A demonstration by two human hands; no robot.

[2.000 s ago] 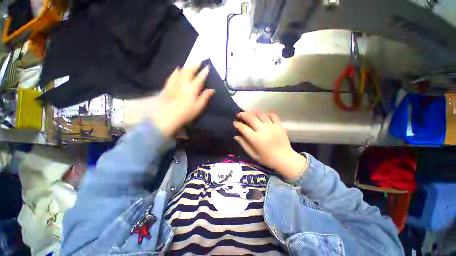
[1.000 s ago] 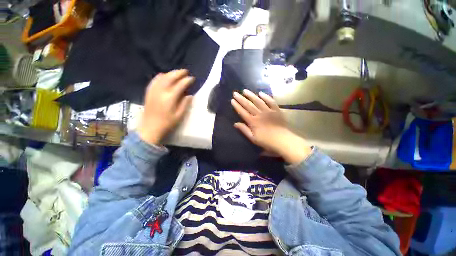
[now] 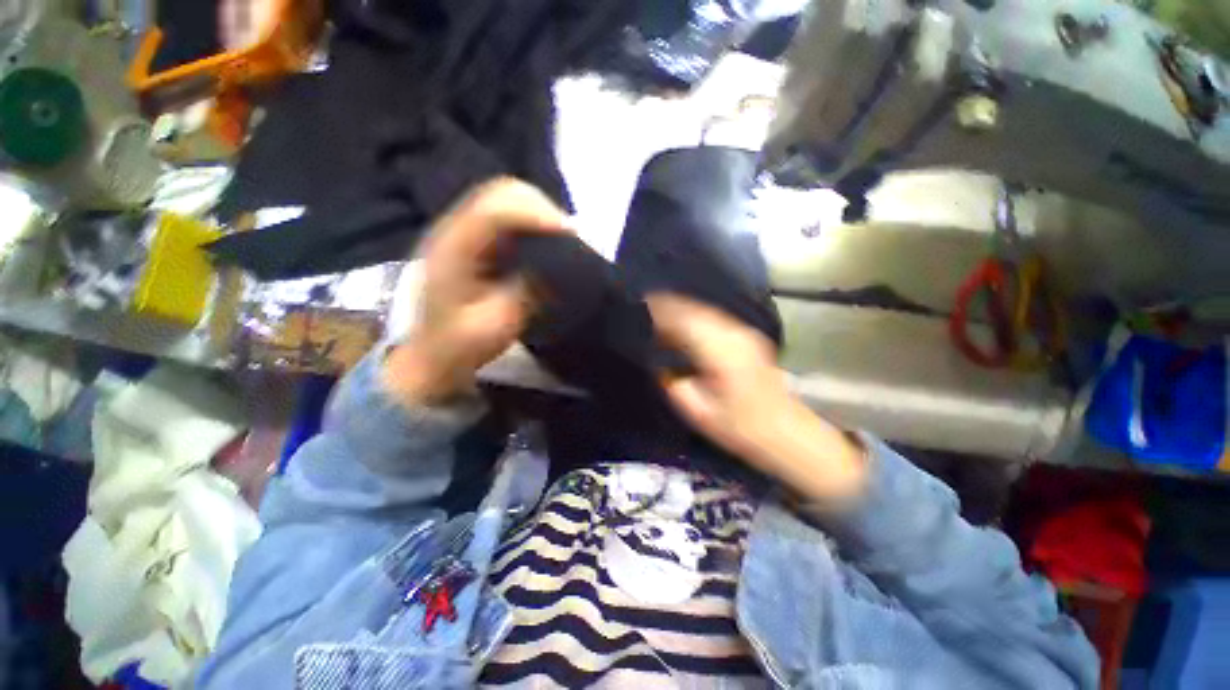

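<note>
A black fabric piece (image 3: 587,303) is held between both hands in front of my chest, its near end hanging at the table's front edge. My left hand (image 3: 486,290), blurred, grips its left end. My right hand (image 3: 742,391), also blurred, grips it on the right. A black cut panel (image 3: 695,223) lies on the machine bed left of the needle area; whether it joins the held piece I cannot tell. A larger black garment part (image 3: 391,148) lies on the table at the left. The off-white sewing machine (image 3: 1052,95) stands at the upper right.
Red and yellow looped snips (image 3: 996,313) are right of the needle area. A blue bin (image 3: 1167,404) and red cloth (image 3: 1086,528) are at the right. A yellow box (image 3: 176,270), orange basket (image 3: 223,65), green cone (image 3: 41,117) and white cloth (image 3: 162,512) are at the left.
My left hand has moved from the larger garment to the black piece and now grips it. My right hand, earlier flat on the fabric, now grips it too. Part of the piece is lifted.
</note>
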